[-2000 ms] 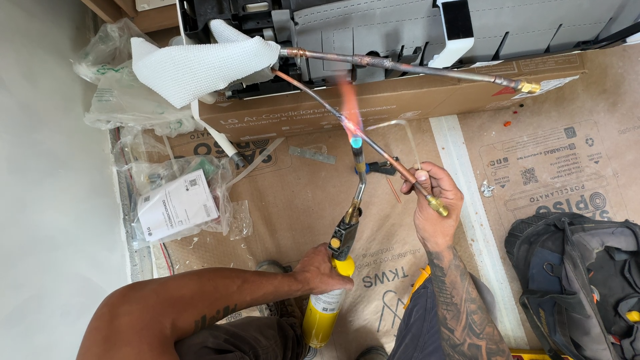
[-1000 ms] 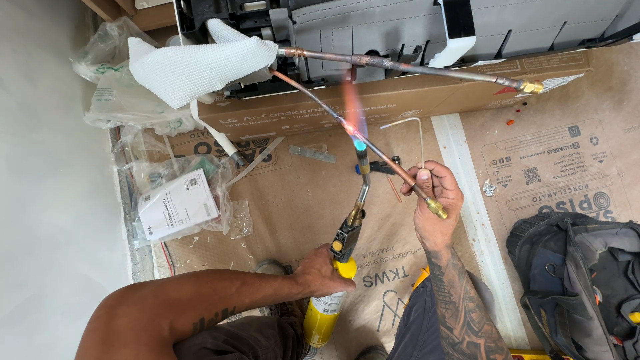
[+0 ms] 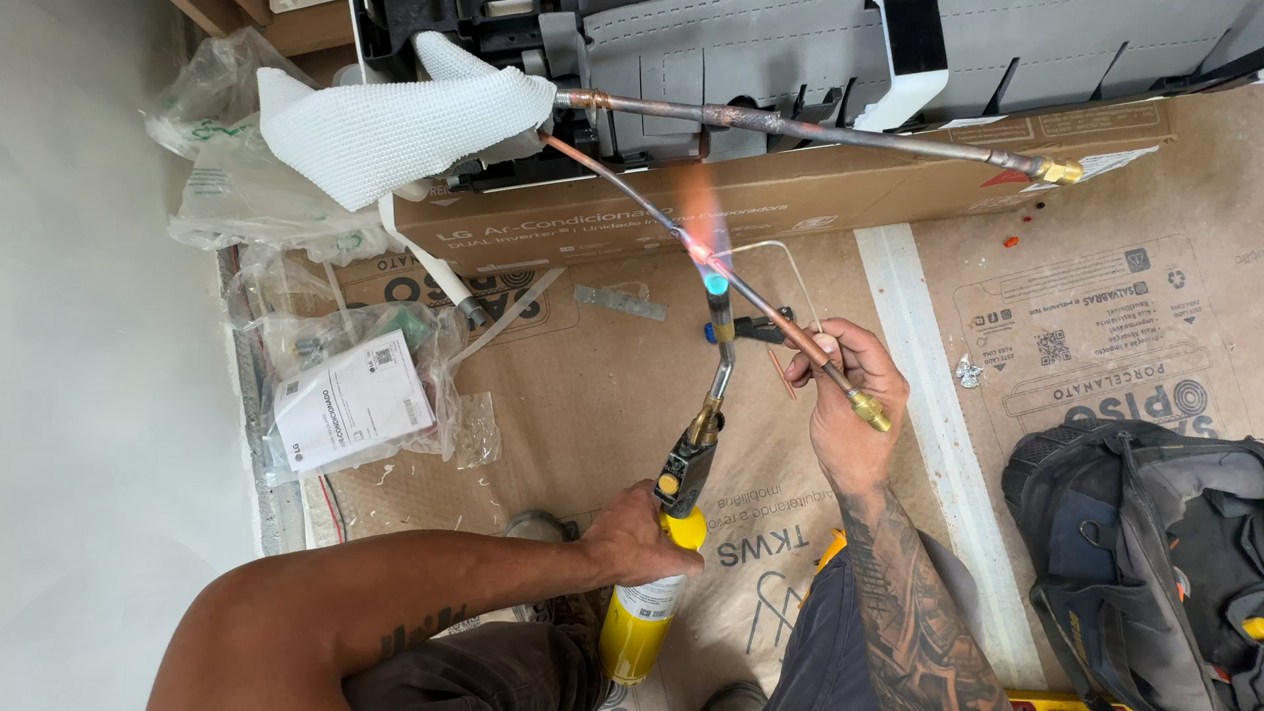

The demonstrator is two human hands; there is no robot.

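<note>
My left hand [image 3: 644, 541] is closed round the neck of a gas torch with a yellow cylinder [image 3: 637, 627]. Its lit nozzle [image 3: 719, 301] points up at a thin copper pipe [image 3: 632, 193], which glows at the joint in the flame. Between the fingertips of my right hand [image 3: 857, 395] is a thin bent brazing rod [image 3: 802, 272], its far end at the glowing joint. The pipe's lower end, with a brass flare fitting [image 3: 869, 410], crosses in front of that hand. A thicker pipe [image 3: 849, 133] with a brass fitting [image 3: 1059, 171] runs above. White textured cloth [image 3: 405, 123] covers the pipes' left ends.
An air-conditioner indoor unit [image 3: 790, 59] lies on its cardboard box [image 3: 592, 217] at the top. Plastic bags with a paper leaflet [image 3: 355, 405] are at left. A tool bag [image 3: 1096, 533] stands at right. A black tool with a blue knob [image 3: 755, 328] lies behind the torch on the floor covering.
The brazing rod's tip stands apart from the joint one second ago and is at the joint now. The joint glows brighter. Both hands stay in nearly the same place.
</note>
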